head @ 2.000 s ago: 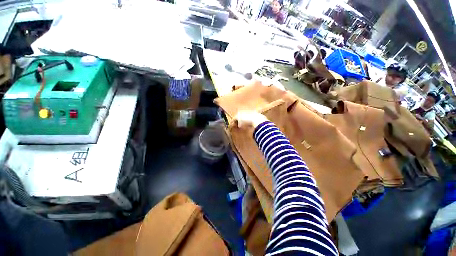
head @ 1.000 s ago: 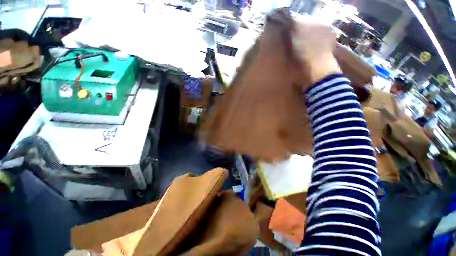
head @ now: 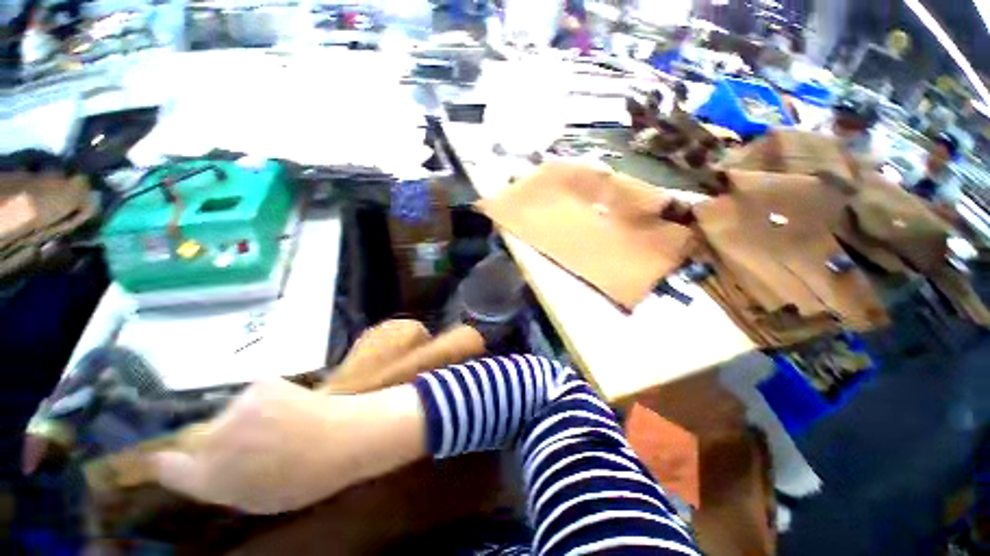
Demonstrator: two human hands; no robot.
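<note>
My right hand [head: 288, 447], blurred and in a striped sleeve, reaches across to the lower left. It is closed on the edge of a brown bag body [head: 375, 513] over my lap; its fingertips are not clear. The bag body passes under my hand and forearm, which hide much of it. A folded, lighter brown part [head: 407, 353] stands up behind my wrist. My left hand cannot be made out.
Flat brown bag panels [head: 597, 223] lie on the yellow-edged table [head: 635, 348], with more heaped at right. A green machine [head: 195, 230] stands on a white bench at left. A waste bucket [head: 491, 291] is between them. Orange piece [head: 664, 451] below the table. Two people at far right.
My right hand gripped a brown piece on the table, lifted it, and has now swung down left to my lap. Fewer panels lie on the table's near end, where white surface shows.
</note>
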